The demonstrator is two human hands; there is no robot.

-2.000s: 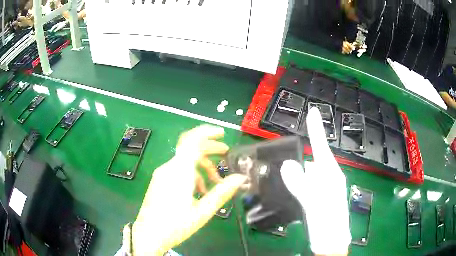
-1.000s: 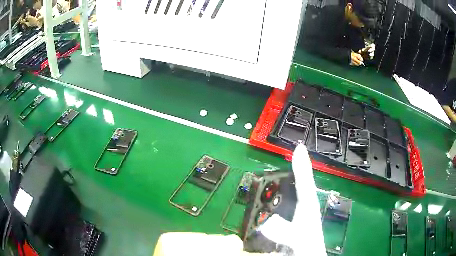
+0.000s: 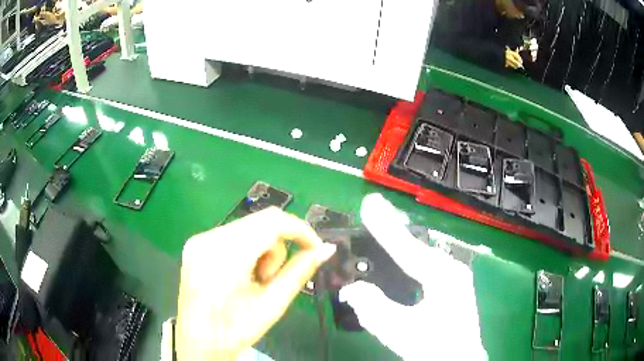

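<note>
My right hand (image 3: 424, 303), in a white glove, holds a dark phone housing (image 3: 378, 264) between thumb and fingers at the lower middle. Its camera end faces left, with a small bright round spot near it. My left hand (image 3: 247, 282), bare, has thumb and forefinger tips pinched together at the housing's camera end. Glare and blur hide whether a small part is between them. Another housing (image 3: 263, 196) lies on the green belt behind my left hand, partly covered. One more lies partly hidden behind the held housing.
More housings (image 3: 145, 176) lie spaced along the belt to left and right. A black blister tray (image 3: 494, 151) with three housings sits on a red crate (image 3: 385, 151) at right. Small white discs (image 3: 296, 133) lie below a white machine (image 3: 282, 42). A black box (image 3: 67, 257) stands at left.
My left hand has risen from the bottom edge, and its fingertips are now at the held housing's camera end. The housings on the belt have shifted left. The held housing has turned somewhat.
</note>
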